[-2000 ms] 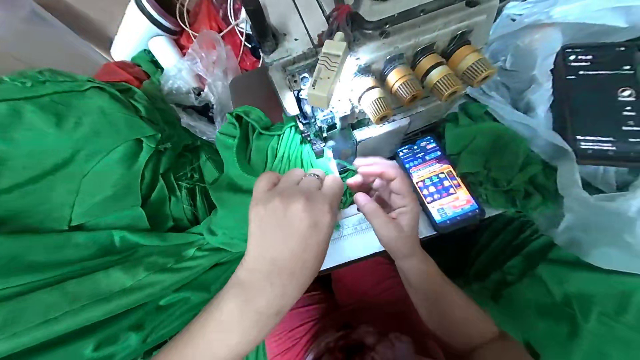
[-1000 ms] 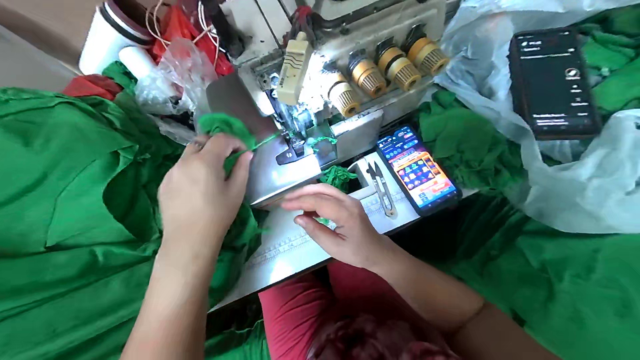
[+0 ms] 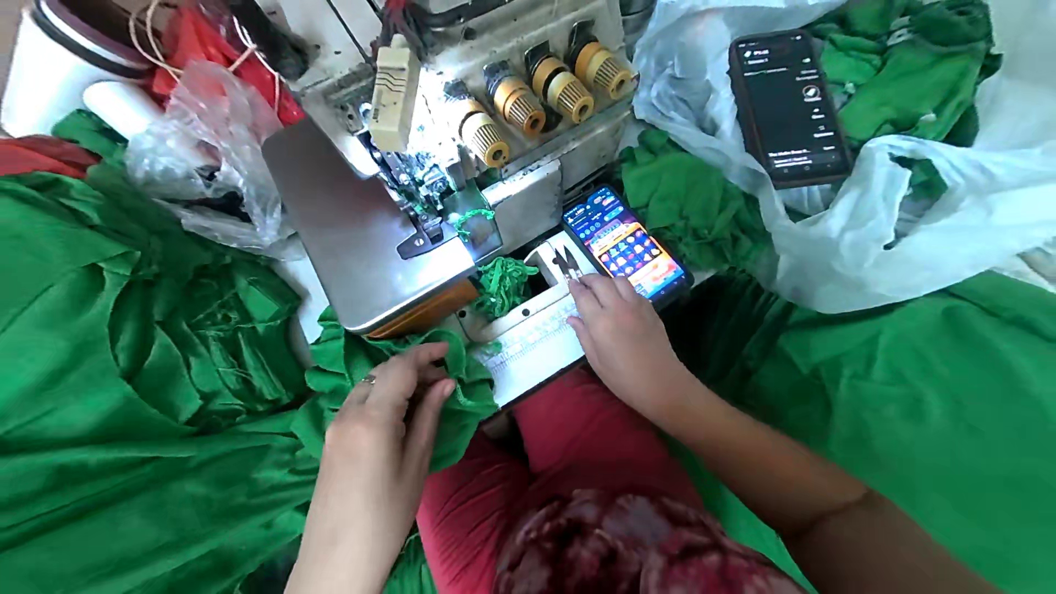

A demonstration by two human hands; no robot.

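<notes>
My left hand (image 3: 384,412), a ring on one finger, has its thumb and fingers at the gathered edge of a green fabric piece (image 3: 462,371) in front of the overlock sewing machine (image 3: 528,177). My right hand (image 3: 623,342) is on a pair of thread snips (image 3: 568,262) lying by the phone with the lit, colourful screen (image 3: 631,252); its fingers cover the snips' handle. The presser foot (image 3: 422,239) has no large cloth under it, only a short green thread chain (image 3: 474,219) beside it. A tangle of green thread trimmings (image 3: 503,285) sits at the machine's front edge.
Green fabric (image 3: 124,330) heaps at the left, and more green cloth (image 3: 924,371) spreads at the right. A second phone (image 3: 788,107) rests on a white plastic bag (image 3: 825,239). Clear plastic bags (image 3: 219,148) lie left of the metal machine plate (image 3: 355,223).
My left hand has come down from beside the machine plate, with green fabric at its fingers. My right hand has moved onto the snips, which lay uncovered one second ago.
</notes>
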